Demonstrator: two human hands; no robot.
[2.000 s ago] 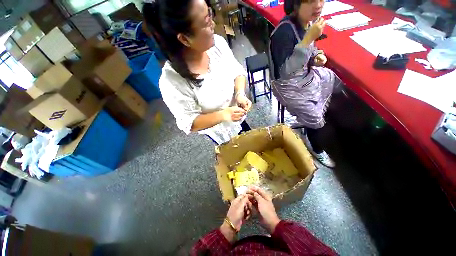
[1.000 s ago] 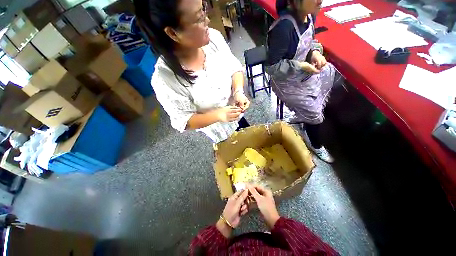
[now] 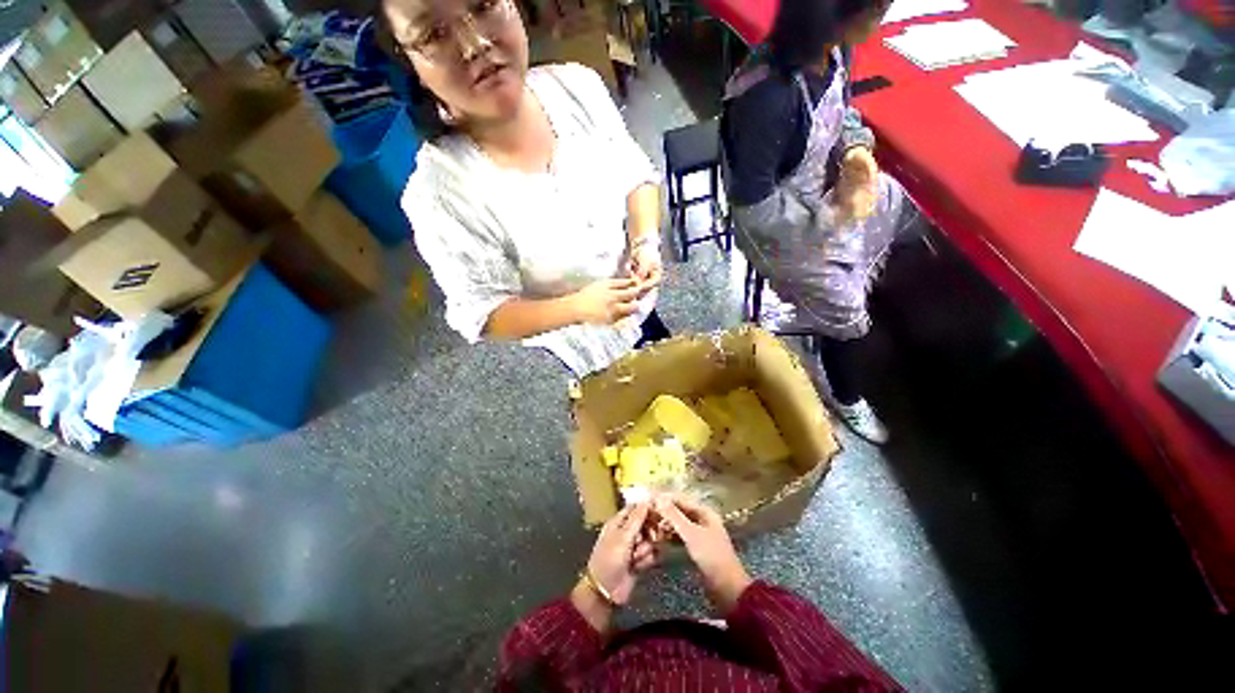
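Observation:
My left hand (image 3: 620,548) and my right hand (image 3: 700,535) meet at the fingertips over the near rim of an open brown carton (image 3: 799,393). They pinch a tiny piece between them; the fingers hide most of it, and its shape cannot be told. The carton's rim is worn and torn. Inside lie yellow pieces (image 3: 748,427), blocky and flat, with pale, clear-looking scraps (image 3: 725,485) among them. A thin gold-coloured bracelet is on my left wrist.
A person in a white blouse (image 3: 542,190) stands beyond the carton. A person in a pale apron (image 3: 826,257) sits at the red-topped bench (image 3: 1002,203) on the right. A black stool (image 3: 694,156) stands behind. Blue bins (image 3: 257,366) and stacked cartons (image 3: 149,244) are on the left.
The standing person has turned their face towards me. The seated person's head has turned towards the bench and their hand has risen. My hands stay together, slightly left in view.

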